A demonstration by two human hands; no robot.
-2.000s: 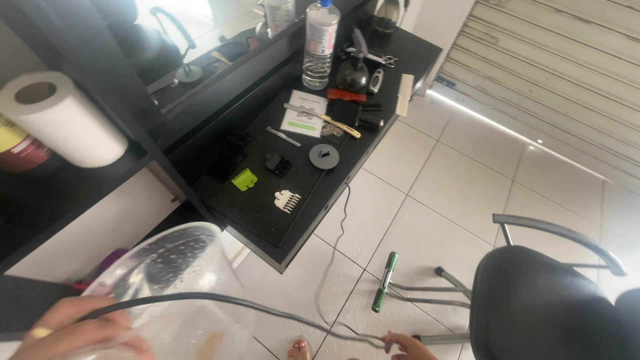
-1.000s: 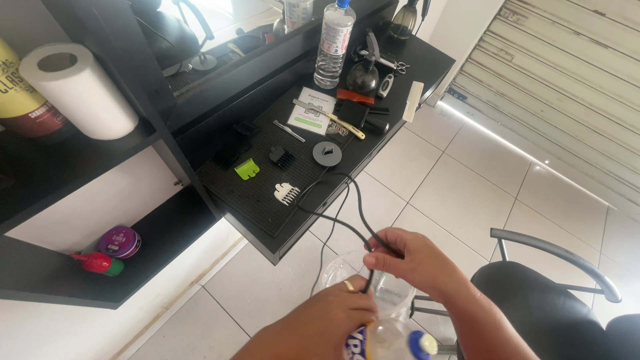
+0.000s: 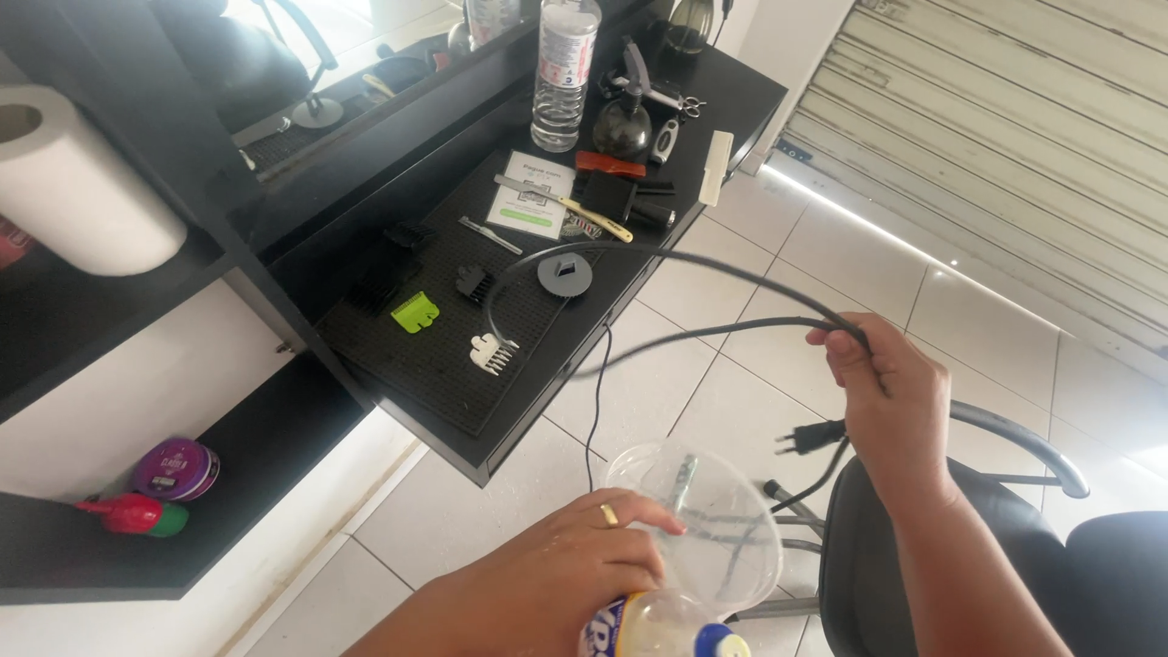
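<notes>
My right hand (image 3: pixel 890 401) grips a looped black power cord (image 3: pixel 721 263); its two-pin plug (image 3: pixel 810 437) hangs beside the wrist. My left hand (image 3: pixel 584 557), with a ring, is at lower centre, by a clear plastic container (image 3: pixel 730 538) and a plastic bottle with a blue cap (image 3: pixel 671 625). Its fingers lie over both, though the grip underneath is partly hidden. The cord's loop passes over the front of the black counter, near a white clipper guard (image 3: pixel 493 353), a grey round disc (image 3: pixel 564 275), a black guard (image 3: pixel 474 284) and a green guard (image 3: pixel 416 313).
On the black counter (image 3: pixel 511 438) stand a water bottle (image 3: pixel 561 82) and a spray bottle (image 3: pixel 622 128), near a straight razor (image 3: pixel 566 205) and a printed card (image 3: pixel 529 217). A paper towel roll (image 3: pixel 82 182) is on the left shelf. A black chair (image 3: pixel 876 547) stands at right.
My right hand has moved right, away from my left hand, with the cord in it. The cord now spreads in a wide loop, and its plug has come into sight.
</notes>
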